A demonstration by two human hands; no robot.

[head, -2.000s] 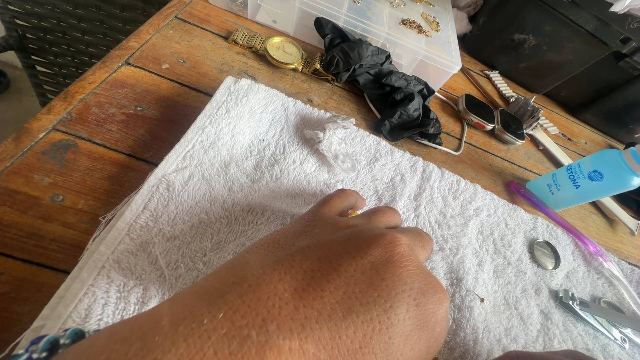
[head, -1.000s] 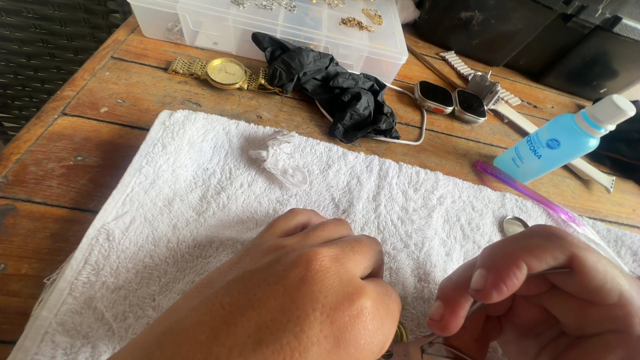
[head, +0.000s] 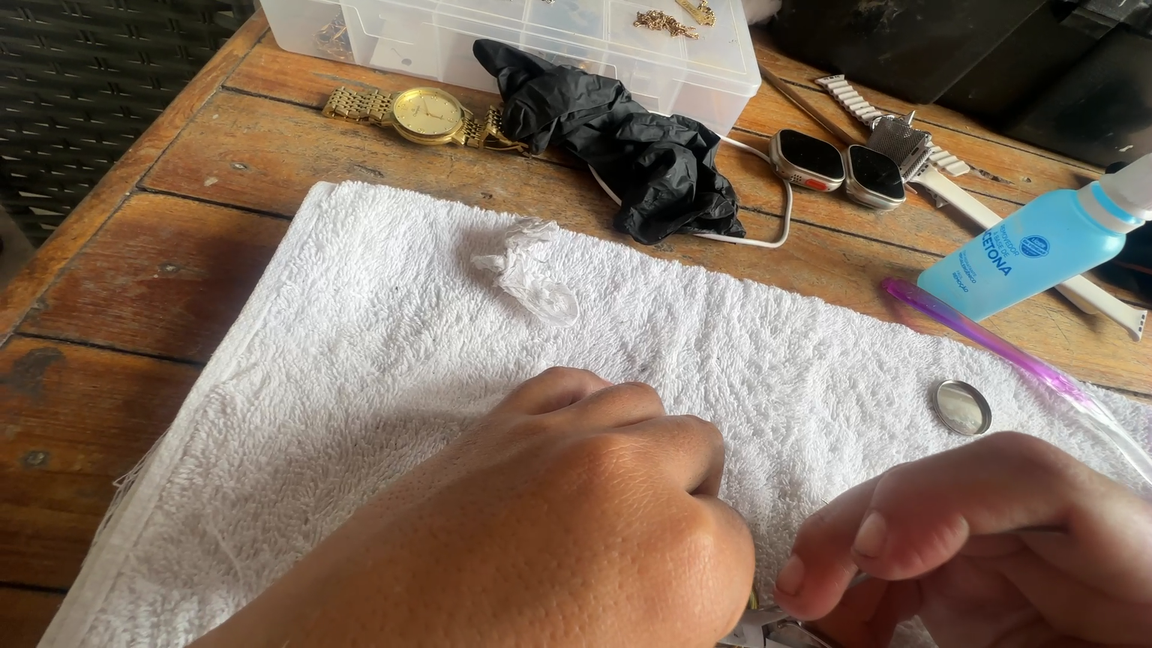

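My left hand (head: pixel 594 504), back up with curled fingers, rests over a white terry towel (head: pixel 360 333). Its palm side is hidden; a bit of gold-coloured metal shows at its lower right edge. At the lower right, my right hand (head: pixel 972 531) has its fingers bent around a slim metal tool (head: pixel 792 633), mostly hidden, whose tip reaches toward my left hand. A small round metal case back or lid (head: pixel 961 408) lies on the towel above my right hand. Crumpled translucent plastic (head: pixel 531 270) lies on the towel beyond my left hand.
Beyond the towel are a gold-coloured wristwatch (head: pixel 427 115), black gloves (head: pixel 630 148), a clear compartment box (head: pixel 558 45), two smartwatches (head: pixel 837 169) with a white cable, a blue acetone bottle (head: pixel 1035 243) and a purple-and-clear plastic stick (head: pixel 990 342). Black cases (head: pixel 972 54) stand behind.
My right hand, barely visible at the bottom edge two seconds ago, has come in beside my left hand with the metal tool. The view has shifted somewhat.
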